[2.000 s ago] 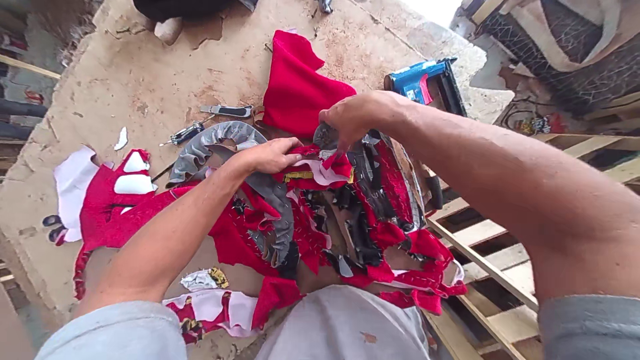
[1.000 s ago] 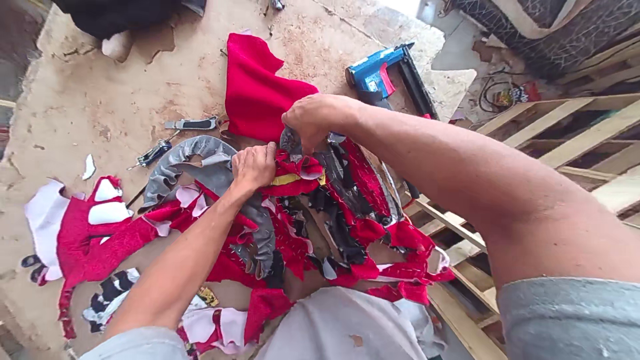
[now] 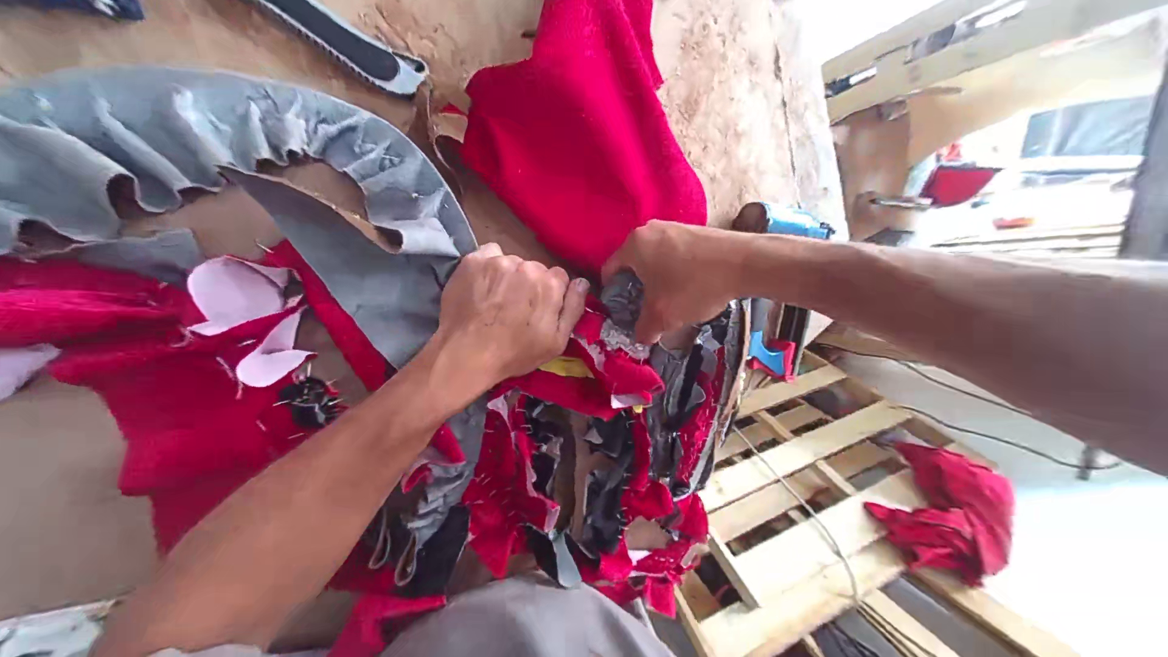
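Note:
My left hand [image 3: 511, 315] is closed on the edge of a torn bundle of red and grey fabric [image 3: 620, 365]. Right beside it, my right hand [image 3: 671, 278] grips a dark grey wad of the same bundle. Strips of red, black and grey cloth with frayed edges hang below both hands. Gathered grey fabric [image 3: 392, 228] curves away to the left, next to a red piece with pale backing [image 3: 192, 401]. A plain red cloth [image 3: 584, 128] lies just beyond my hands.
A utility knife or similar hand tool [image 3: 342, 46] lies on the worn board tabletop [image 3: 730, 100]. A blue pneumatic stapler [image 3: 794, 222] is partly hidden behind my right forearm. Slatted wooden pallets [image 3: 803, 456], cables and a crumpled red cloth [image 3: 958, 511] are at the right.
The view has moved closer and turned toward the right, bringing the red cloth by the pallets into sight. Both hands remain on the fabric bundle, close together.

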